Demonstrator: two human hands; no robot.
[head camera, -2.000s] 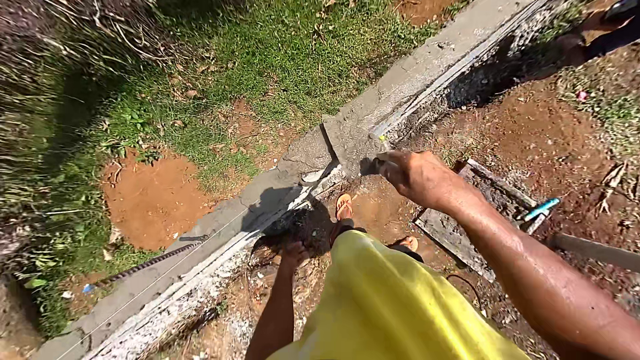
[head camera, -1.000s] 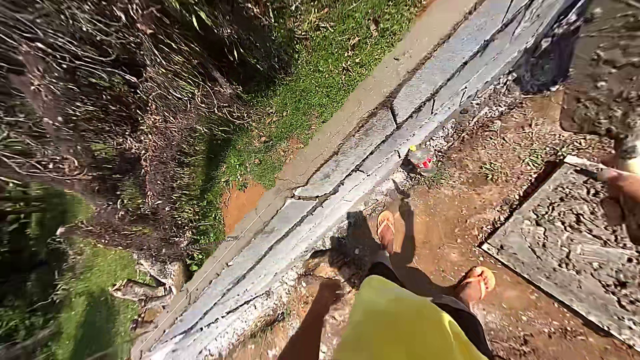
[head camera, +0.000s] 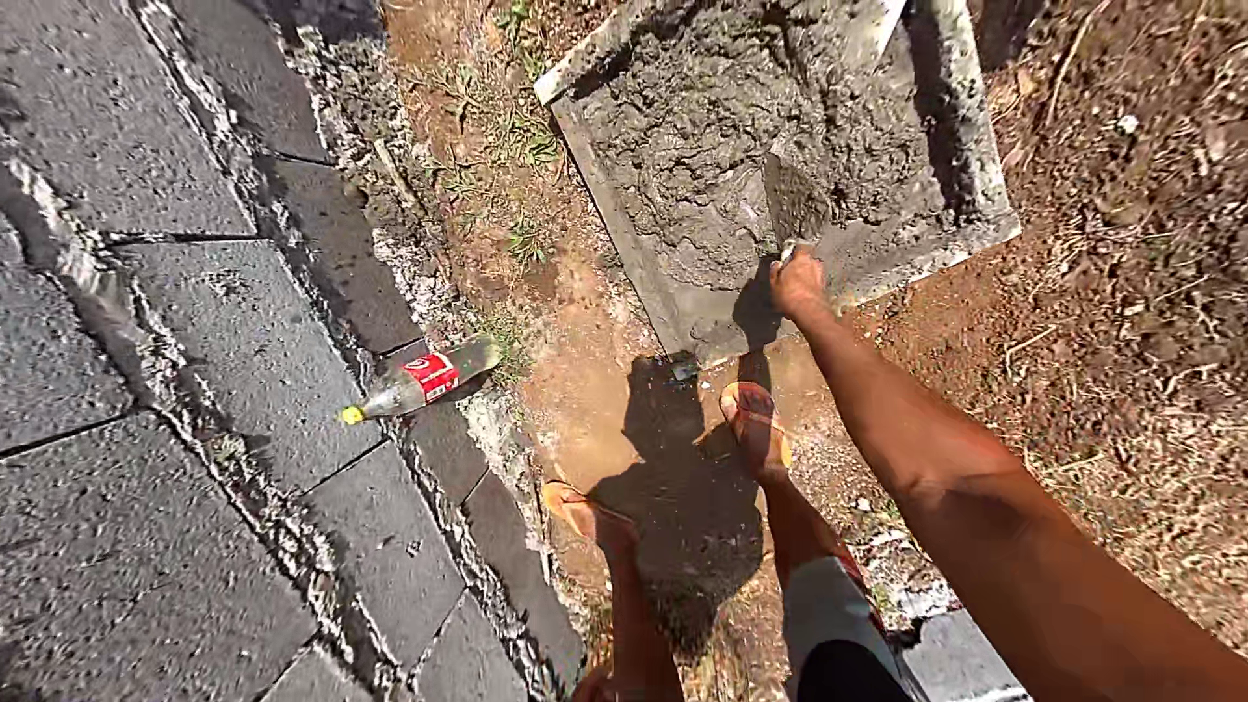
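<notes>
My right hand (head camera: 799, 283) is closed on the handle of a trowel (head camera: 792, 195), whose blade rests in wet mortar (head camera: 712, 146). The mortar lies in a shallow mortar board with raised edges (head camera: 609, 210), upper centre to right. At the bottom edge, left of my legs, a small part of what seems to be my left hand (head camera: 593, 685) shows; its fingers and anything in it are hidden.
On the left runs a wall of grey blocks (head camera: 224, 322) with rough mortar joints. A clear plastic bottle with a red label and yellow cap (head camera: 429, 377) leans or lies by its base. My sandalled feet stand on bare soil (head camera: 585, 390); dry grass (head camera: 1150, 341) covers the right side.
The view has swung far toward the mortar board. My right hand, over the wall two seconds ago, is now at the board with the trowel in the mortar.
</notes>
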